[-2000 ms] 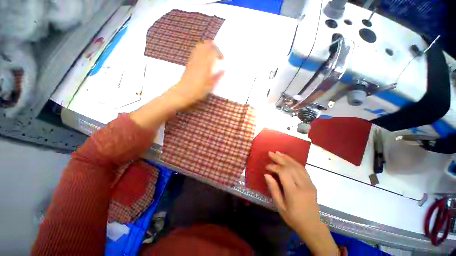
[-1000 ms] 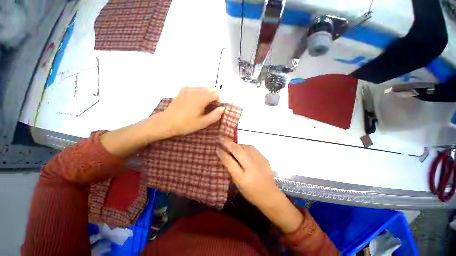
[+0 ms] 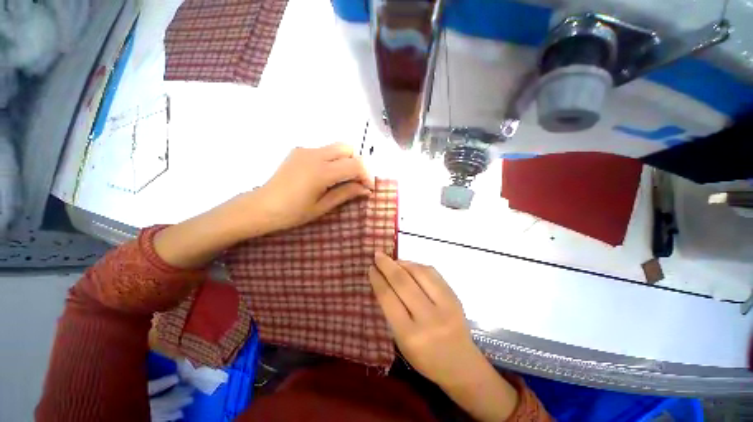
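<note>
A plaid pocket piece (image 3: 310, 280) lies before me, its lower part hanging over the table's front edge. A thin red edge shows along its right side, with the rest of that red layer hidden beneath. My left hand (image 3: 318, 188) pinches the plaid near its upper right corner, just short of the needle area. My right hand (image 3: 421, 317) has its fingertips on the right edge, lower down. The sewing machine head (image 3: 512, 82) stands above, its needle area washed out by bright light.
Another plaid piece (image 3: 221, 41) lies at upper left. A red piece (image 3: 578, 194) lies right of the needle, beside a black tool (image 3: 663, 216) and a small brown tab (image 3: 652, 270). Plaid pieces with red centres (image 3: 210, 317) hang low left over a blue bin (image 3: 241, 371).
The plaid has been brought onto the red piece and both moved left and up to the needle area. My left hand has left the plaid stack. The view has moved closer to the machine.
</note>
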